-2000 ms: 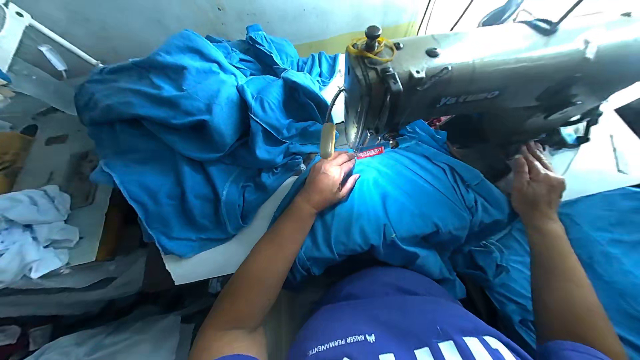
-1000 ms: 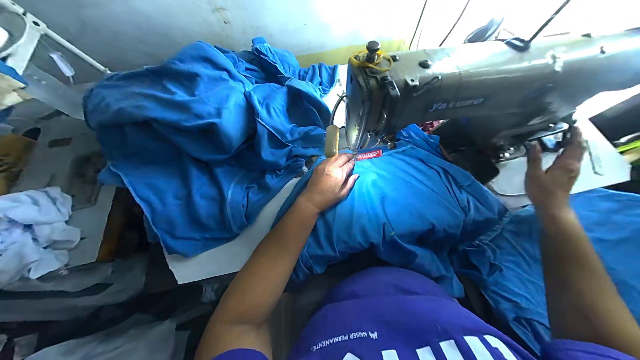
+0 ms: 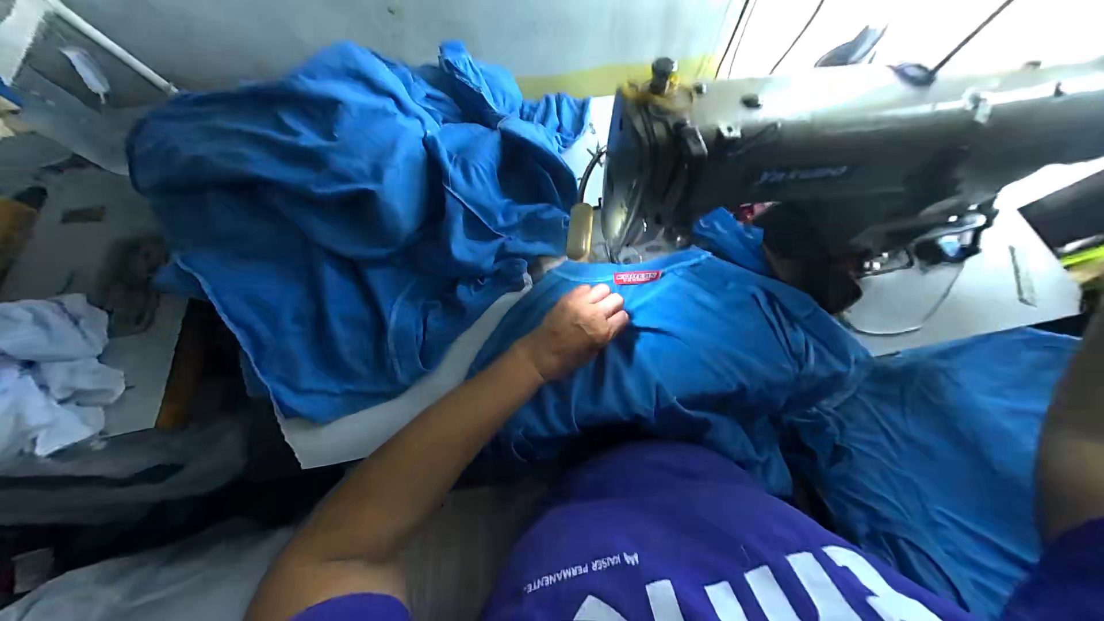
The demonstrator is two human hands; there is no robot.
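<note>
My left hand point(image 3: 582, 323) grips the blue garment point(image 3: 716, 345) with its fingers bent into the cloth, just below a small red label point(image 3: 637, 278) at the neck edge. That edge lies right in front of the needle area of an industrial sewing machine point(image 3: 802, 164). My right hand is out of the frame; only part of its forearm shows at the right edge. A heap of blue garments point(image 3: 345, 216) lies left of the machine head, and more blue cloth point(image 3: 940, 440) hangs at the right.
The machine's white table point(image 3: 371, 431) shows at its front left edge. White cloths point(image 3: 52, 371) lie on a surface at the far left. Thin cables point(image 3: 975, 34) run down behind the machine. A pale wall point(image 3: 302, 34) stands at the back.
My right hand has left the machine's right part and gone out of view at the right. The garment's neck edge and my left hand have drawn back a little from the needle area.
</note>
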